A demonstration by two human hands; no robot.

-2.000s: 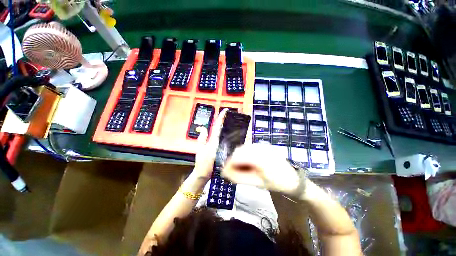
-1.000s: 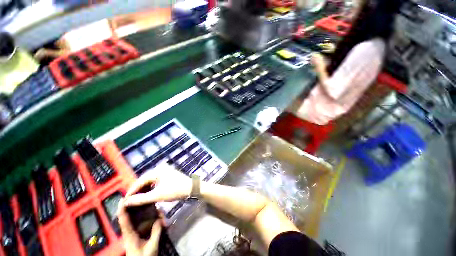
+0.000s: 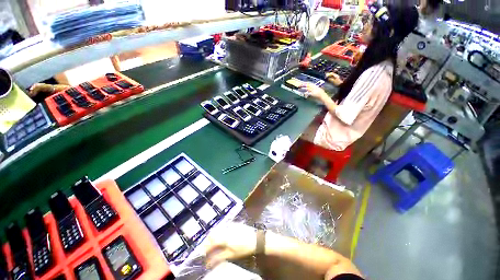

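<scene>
My right hand is blurred, at the near right corner of the lens tray. Something clear and crinkled, perhaps film, shows by its fingertips; I cannot tell if they grip it. My left hand is out of the picture. The lens tray has a white edge and dark-framed pockets with pale centres. Left of it is the orange-red phone tray, cut off by the picture's edge. Open black flip phones lie in its back row, and closed phones lie in the front row.
Dark tweezers lie right of the lens tray. Beyond are a black phone tray and a small white device. A cardboard box holds clear plastic waste. A person sits at the line, near a blue stool.
The view has swung right, then up. My left hand and the open phone have left the picture. My right hand has moved off the phone to the lens tray's near corner.
</scene>
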